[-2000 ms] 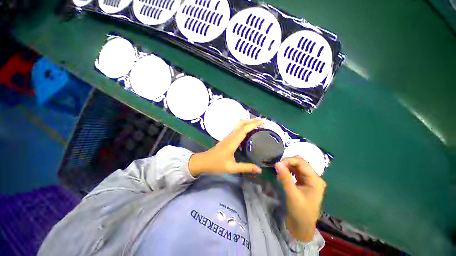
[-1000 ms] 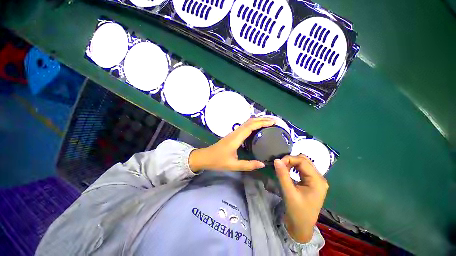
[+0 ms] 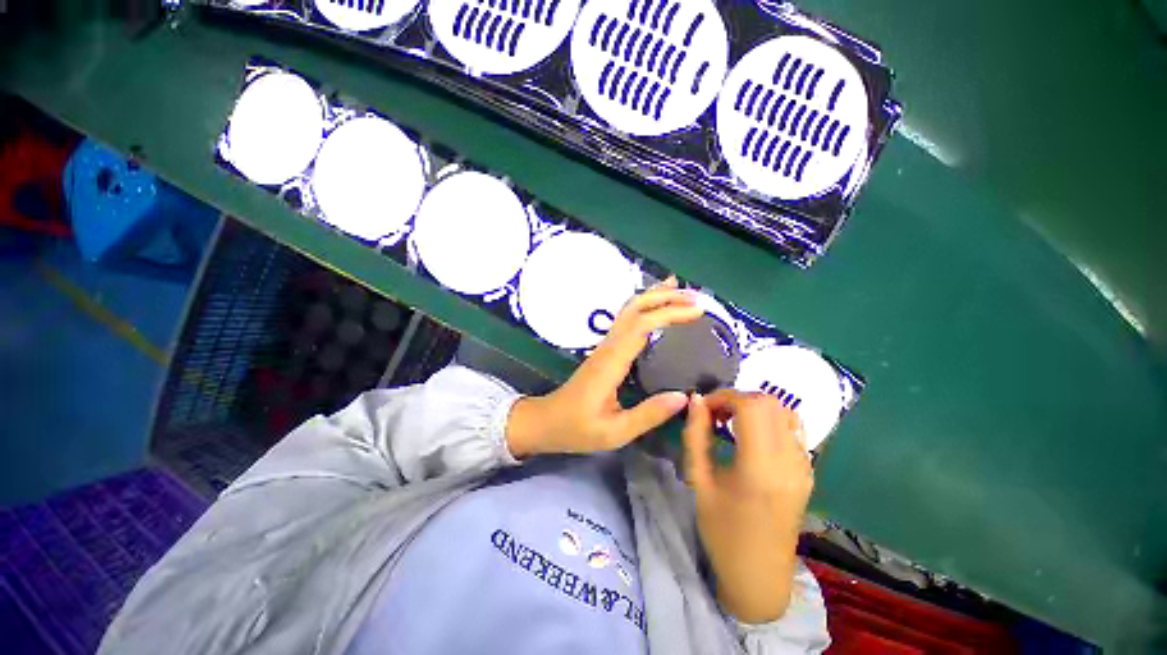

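Observation:
My left hand [image 3: 602, 390] holds a dark grey round canister [image 3: 687, 357] by its edge, thumb below and fingers above. My right hand [image 3: 755, 473] has its thumb and index fingertips pinched at the canister's lower edge; whether something tiny is between them cannot be told. The canister is over the label strip [image 3: 471, 232], hiding much of its fifth circle. The strip's left circles are plain white; a small dark ring mark shows on the fourth. The rightmost circle shows some short dark bars beside my right hand.
A thick stack of label strips [image 3: 792, 118] with barred white discs lies farther back on the green bench [image 3: 973, 346]. Left below the bench are a grey crate [image 3: 230, 333] with round pieces, a purple crate [image 3: 90, 550] and a blue stool [image 3: 115, 205]. Red material [image 3: 883, 614] shows lower right.
My right hand has shifted left along the canister's lower edge and turned more upright. My left fingers have opened slightly over the canister's top. More bars show on the rightmost circle than at first.

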